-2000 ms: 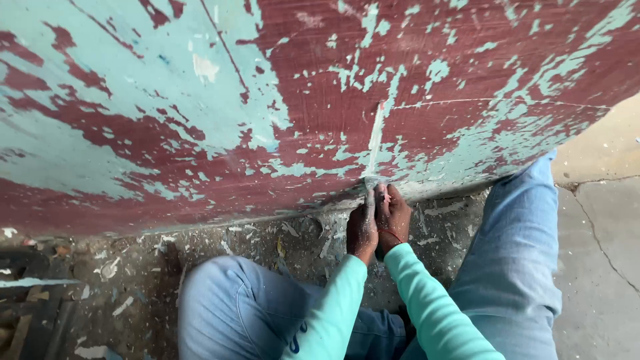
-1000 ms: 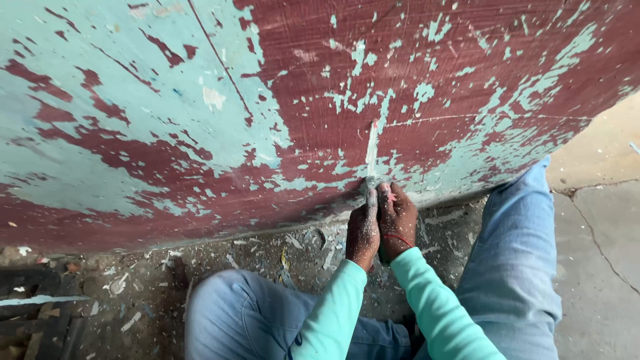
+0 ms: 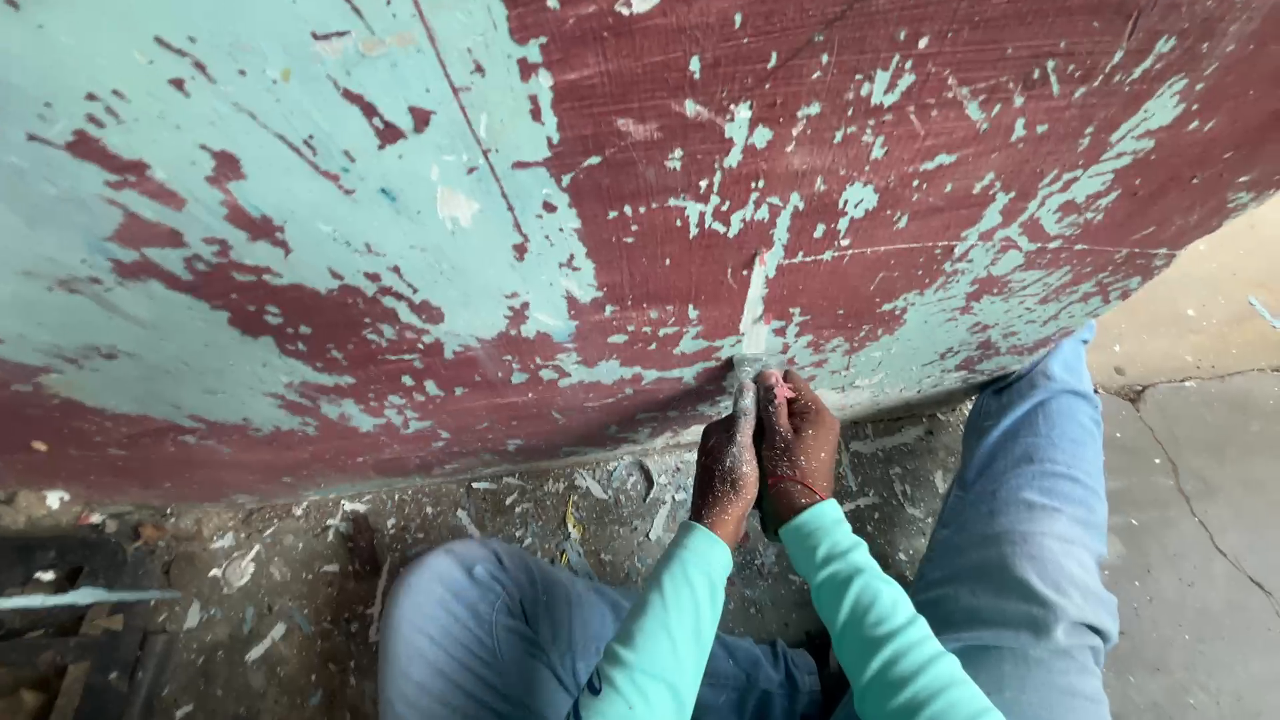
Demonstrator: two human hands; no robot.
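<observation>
Both my hands are closed around one scraper, whose flat metal blade [image 3: 757, 365] meets the painted wall [image 3: 660, 260] low down; its handle is hidden by my fingers. My left hand [image 3: 727, 470] grips from the left, its thumb laid along the tool and dusted with paint specks. Pressed against it, my right hand [image 3: 803, 435] grips from the right, with a pinkish smear on the thumb and a red thread at the wrist. Just above the blade runs a pale bare strip [image 3: 754, 305] in the wall. Patchy turquoise paint lies among maroon all around it.
Paint flakes litter the dark floor [image 3: 520, 500] along the wall's foot. My bent knees, in blue jeans [image 3: 480, 620], stand either side of my forearms. At the lower left lies a dark slatted object [image 3: 90, 640] with a turquoise strip across it. Cracked grey floor [image 3: 1190, 500] spans the right.
My hands stay together on the scraper at the lower end of the pale strip, and no clear shift against the wall shows. The view has drifted slightly.
</observation>
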